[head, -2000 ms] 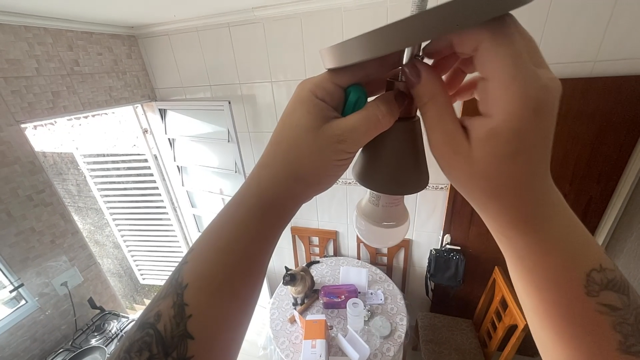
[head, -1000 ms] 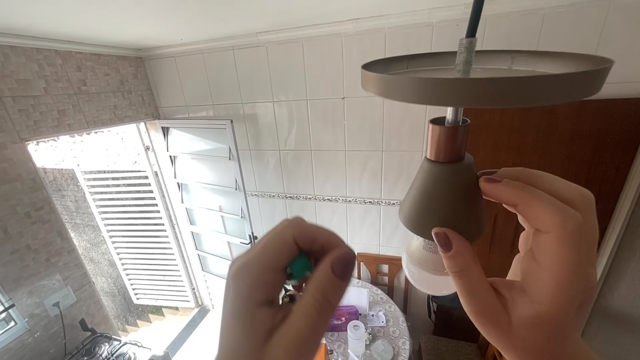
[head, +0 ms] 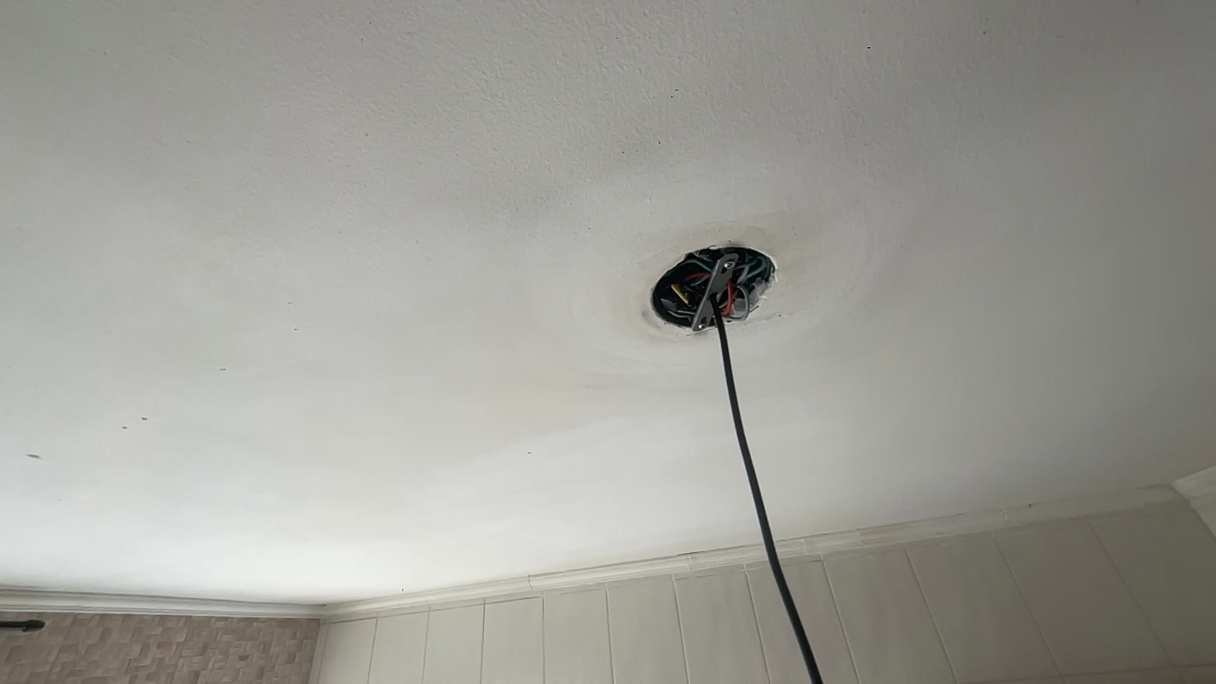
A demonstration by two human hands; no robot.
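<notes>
A black electrical cable [head: 750,465] hangs from a round ceiling box [head: 665,304] and runs down out of the bottom edge of the head view. Across the box's opening lies a narrow metal mounting bracket [head: 714,293], with a screw at each end. Red, green and other coloured wires [head: 730,300] are bundled behind and beside it. The rim of the hole is rough. Neither my left hand nor my right hand is in the picture, and the pendant lamp is outside it too.
The white ceiling [head: 380,285] fills most of the view. Moulding [head: 608,572] edges it above a wall of pale tiles [head: 579,632]. Brownish patterned tiles [head: 190,651] cover the wall at the lower left, where a dark rod end [head: 24,625] shows.
The view has tilted up to the ceiling. Both hands and the lamp have left the picture. Between the earlier frames, my left hand came away from the lamp, while my right stayed at its shade.
</notes>
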